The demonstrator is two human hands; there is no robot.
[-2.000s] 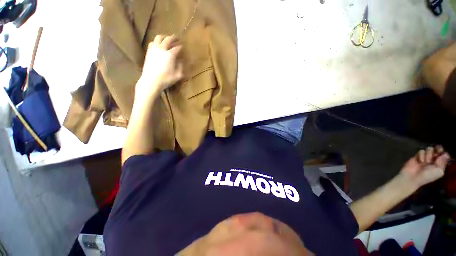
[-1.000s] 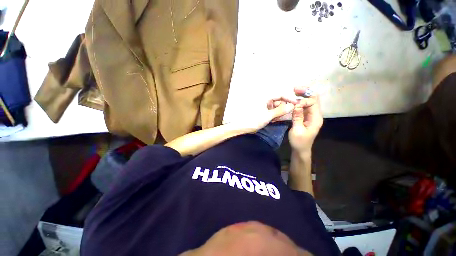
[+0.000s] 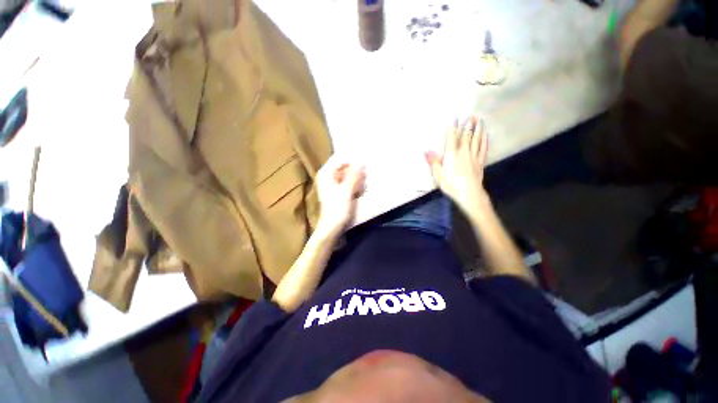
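A brown suit jacket [image 3: 228, 149] with a flap pocket lies on the white table to the left. My left hand [image 3: 340, 191] is at the table's front edge beside the jacket's pocket side. Its fingers are curled, and any needle or thread in them is too small to see. My right hand [image 3: 463, 167] is flat over the table edge, fingers stretched, thumb apart, with nothing visible in it. The small gold-handled scissors [image 3: 492, 69] lie beyond my right hand, blurred.
A brown thread cone [image 3: 371, 25] and a cluster of dark buttons [image 3: 426, 27] are at the back of the table [image 3: 394, 102]. Navy folded cloth [image 3: 49, 275] with tan sticks lies at the left. Another person's arm [image 3: 649, 20] is at the upper right.
My hands, together at the fingertips a second ago, are now apart. My left hand is beside the jacket and my right hand has flattened. The view has shifted, showing more jacket and the cone.
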